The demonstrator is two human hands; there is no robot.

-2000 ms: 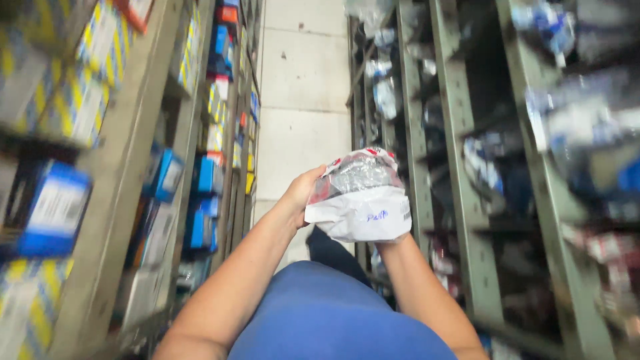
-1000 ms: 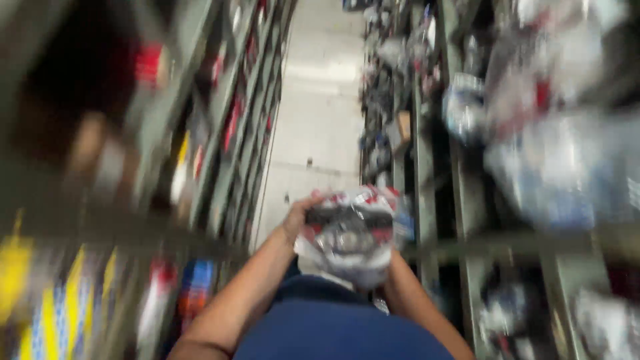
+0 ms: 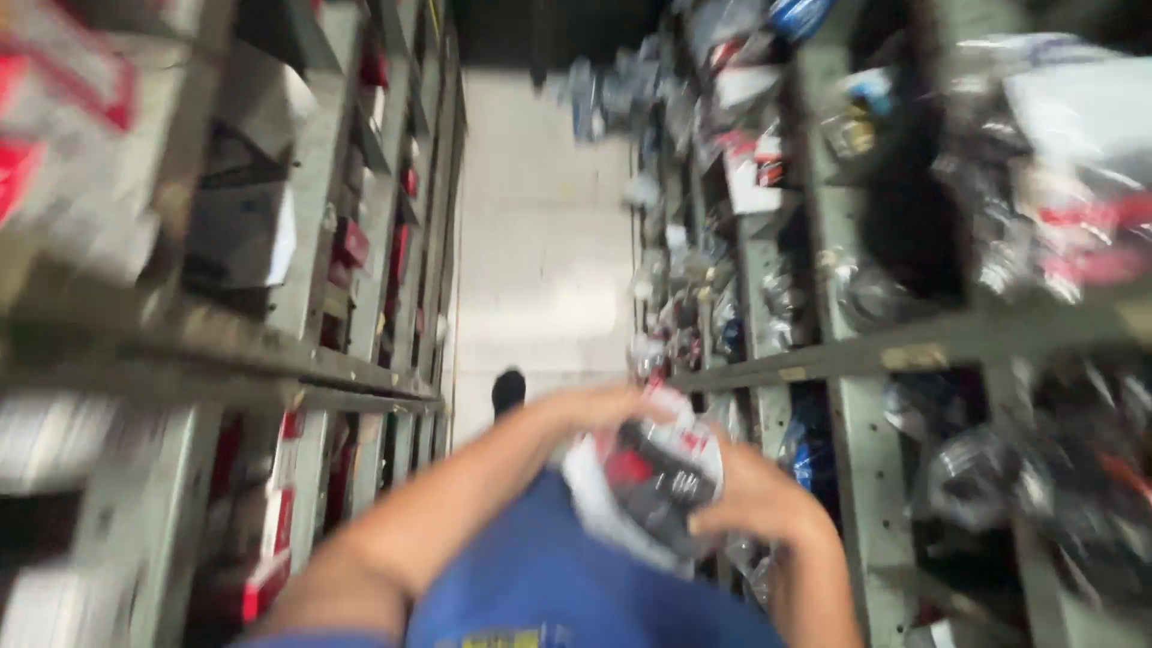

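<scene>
A clear plastic bag with white and red printing [image 3: 661,481] sits against my blue shirt, just right of the middle at the bottom. Dark and red contents show through the plastic; what they are, I cannot tell. My left hand [image 3: 621,407] grips its upper edge. Around its right side curls my right hand [image 3: 751,490], the fingers over the front of the bag. Blur hides the fingertips in part.
Grey metal shelving [image 3: 360,378] with boxes lines the left side. On the right, metal racks [image 3: 868,468] hold many plastic-bagged items, some jutting into the aisle farther on. Pale floor tiles [image 3: 544,234] run between them, and a dark shoe [image 3: 508,389] shows below.
The view has moved along the aisle. The bag has shifted right and closer to my body, and has turned; the writing visible on its white part two seconds ago is out of sight.
</scene>
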